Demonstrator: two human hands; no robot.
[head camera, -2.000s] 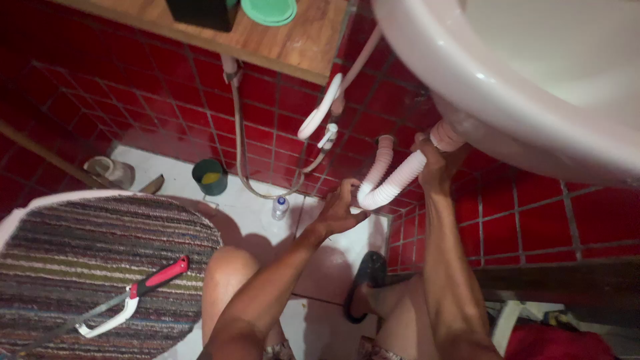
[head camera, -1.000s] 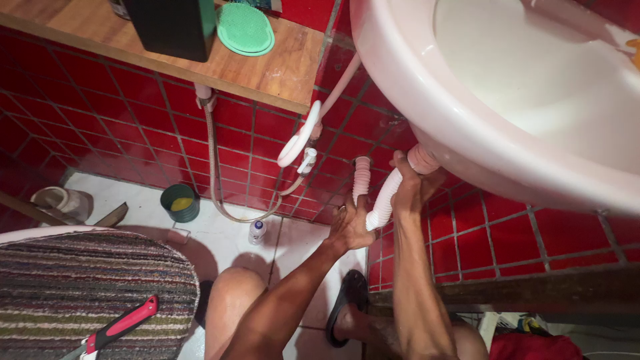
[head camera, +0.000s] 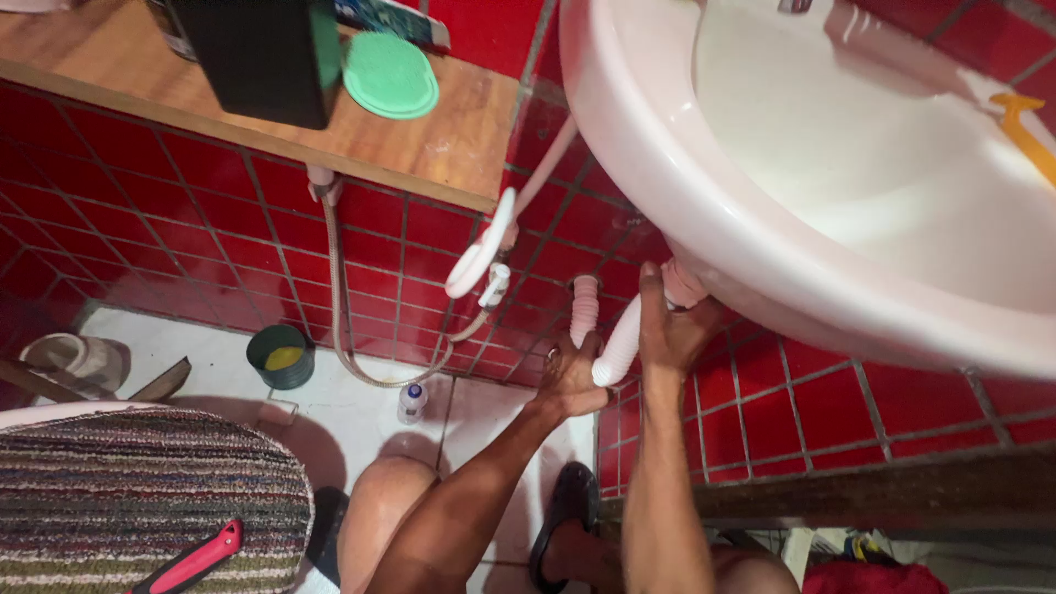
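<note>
A white corrugated drain hose (head camera: 620, 340) runs from the underside of a washbasin (head camera: 627, 157) toward a pinkish corrugated wall section (head camera: 585, 305). My right hand (head camera: 678, 330) is wrapped round the hose's upper end, just below the basin outlet; its palm side is hidden. Lower and to the left, my left hand (head camera: 573, 375) grips the hose near its low bend, where the fingers partly cover it. Left of the hands, a small angle valve (head camera: 495, 285) and a white looped tube (head camera: 483, 247) sit at the red tiled wall.
A wooden shelf (head camera: 462, 157) with a black container (head camera: 264, 66) and a green lid (head camera: 390, 76) juts out at upper left. Below are a dark cup (head camera: 281, 356), a small bottle (head camera: 412, 404) and a flexible hose (head camera: 334, 272). A red-handled saw (head camera: 194, 561) lies on a striped mat (head camera: 148, 487).
The view has shifted, with more of the basin and shelf in sight. Both hands remain at the drain hose; its low bend, visible beside my left hand two seconds ago, is now partly covered.
</note>
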